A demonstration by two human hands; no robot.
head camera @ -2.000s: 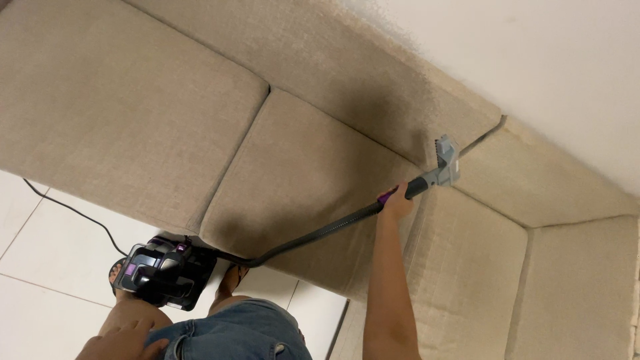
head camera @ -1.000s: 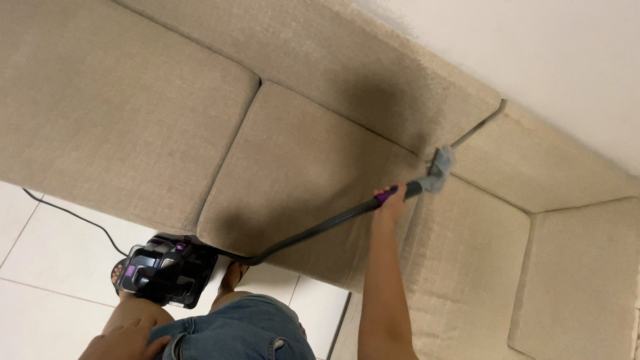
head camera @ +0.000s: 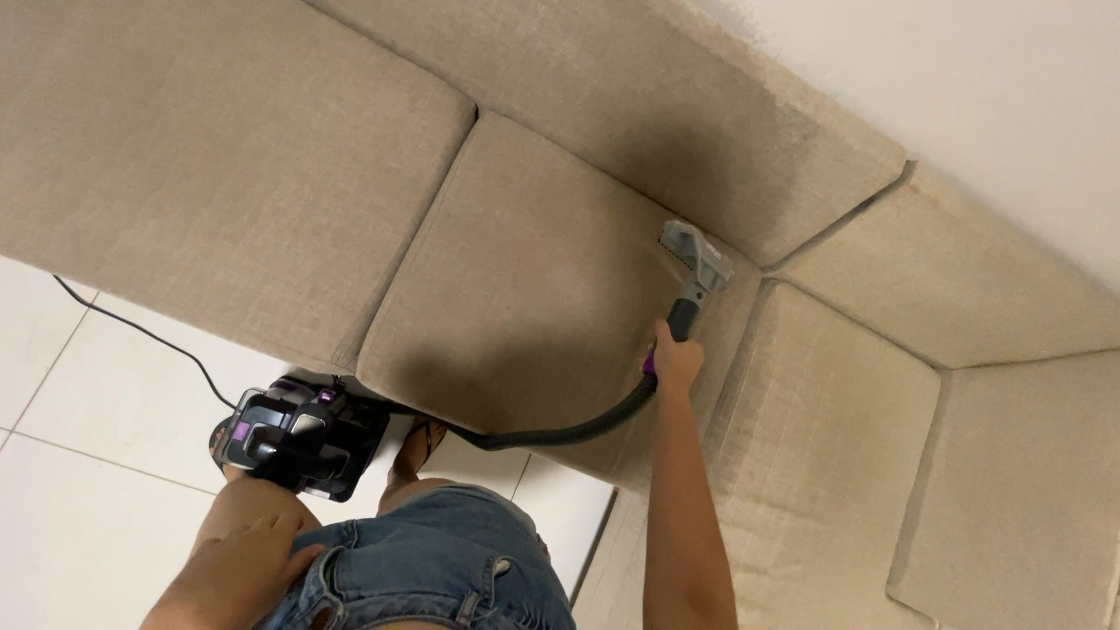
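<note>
My right hand (head camera: 678,360) is closed around the dark handle of an upholstery cleaner's hose tool (head camera: 697,262), whose grey nozzle is over the right part of the middle seat cushion (head camera: 525,254) of a beige fabric sofa. From the handle a black corrugated hose (head camera: 569,433) curves down across the cushion's front toward the black and purple portable cleaner (head camera: 302,437) on the floor. Resting on my thigh beside the denim shorts, my left hand (head camera: 254,556) holds nothing, its fingers slightly spread.
Sofa backrests (head camera: 604,87) run along a pale wall (head camera: 962,87). More seat cushions lie left and right (head camera: 822,402). A black power cord (head camera: 149,328) crosses the white tiled floor (head camera: 105,507). My feet in sandals (head camera: 424,442) are beside the machine.
My right hand and the nozzle have moved left, from near the seam at the backrest and right cushion onto the middle cushion. The hose bends more. My left hand stays on my thigh.
</note>
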